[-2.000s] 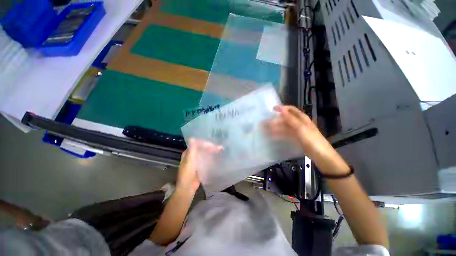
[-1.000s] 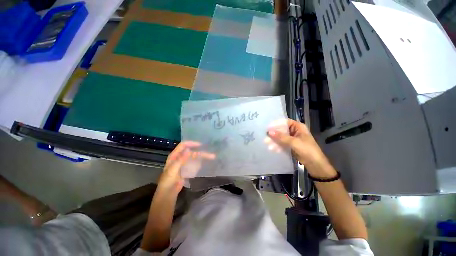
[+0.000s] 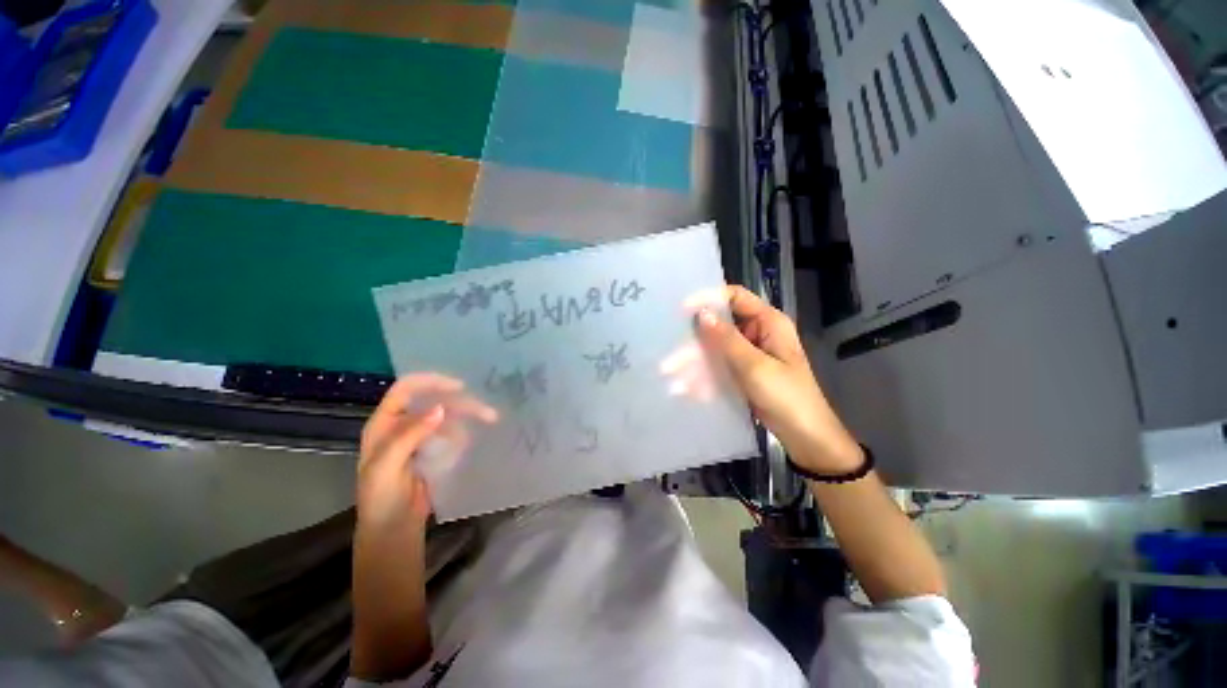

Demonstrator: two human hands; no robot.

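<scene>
A translucent, milky labelled sample sheet (image 3: 565, 376) with dark handwriting is held up in front of me, over the near edge of the machine bed. The writing appears upside down or mirrored. My left hand (image 3: 411, 444) grips its left edge, with fingers showing through behind it. My right hand (image 3: 754, 363) grips its right edge, thumb in front and fingers behind. On the green-and-brown bed (image 3: 303, 269) lies a larger bluish transparent film (image 3: 592, 148), with a small whitish sheet (image 3: 665, 65) at its far right.
The white slotted machine cabinet (image 3: 969, 350) stands at the right, with dark cables and a rail beside the bed. A blue crate (image 3: 105, 83) sits on the white table (image 3: 67, 242) at the left. Another person's arm (image 3: 54, 591) shows at the lower left.
The sheet and both hands have moved left in view. The sheet was swung flat and now tilts up to the right. The view has shifted, so the bed and cabinet sit further left.
</scene>
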